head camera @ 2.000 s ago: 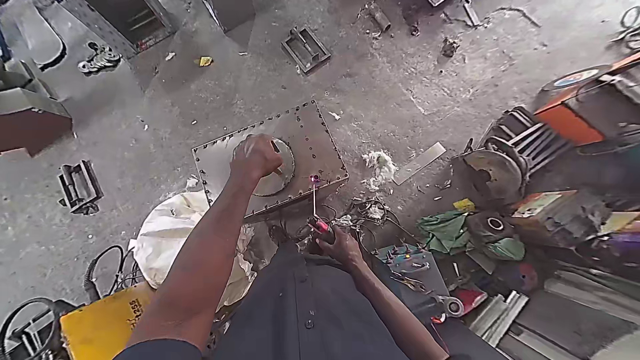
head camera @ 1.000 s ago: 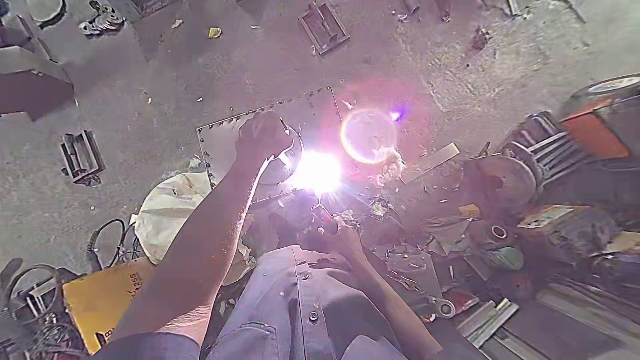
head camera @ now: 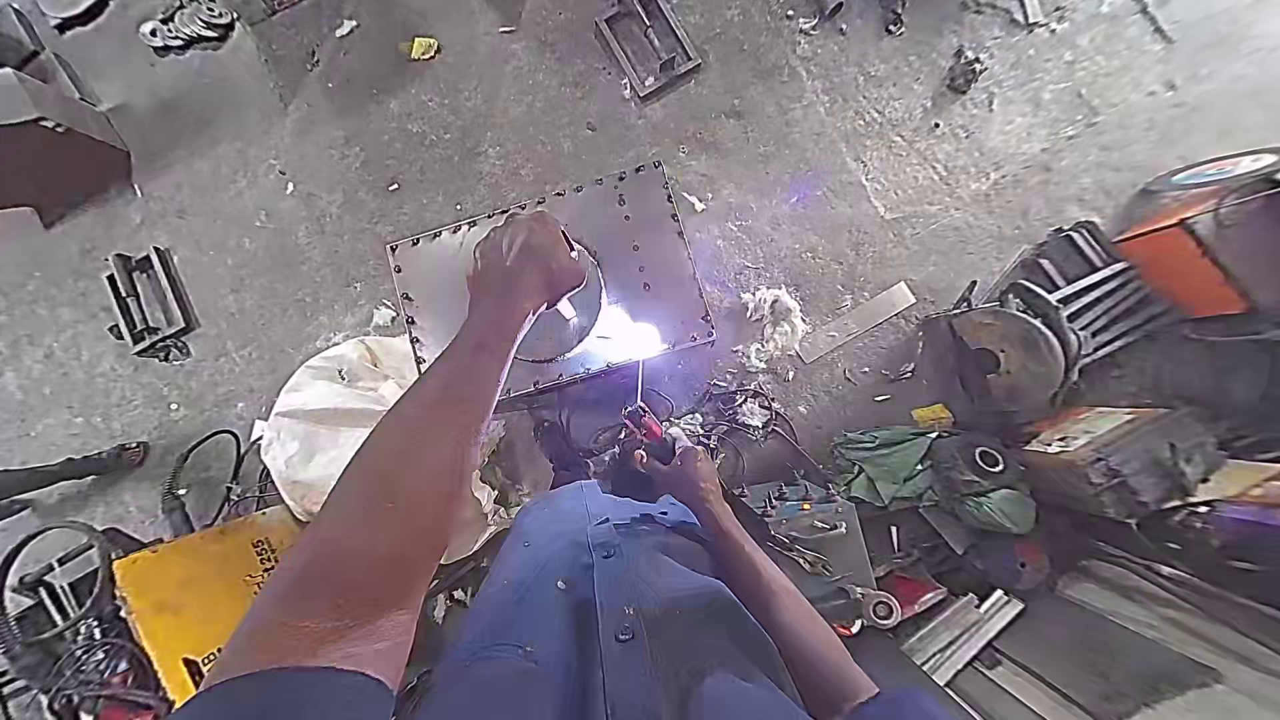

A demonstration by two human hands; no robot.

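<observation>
My right hand is closed around a red and black welding electrode holder. A thin electrode runs up from it to a bright arc at the near edge of a rectangular metal plate, whose border carries many small dark weld spots. My left hand is a fist over the round metal disc on the plate. It grips a handle-like part there, mostly hidden by the fingers. Glare hides the metal around the arc.
A white sack and a yellow case lie at left. Cables tangle near my feet. A flat metal strip, an angle grinder, a green cloth and an orange machine are at right. Another person's foot shows at far left.
Two seconds ago there was no bright arc at the plate; one second ago and now it glows at the electrode's tip. My left hand stays over the disc.
</observation>
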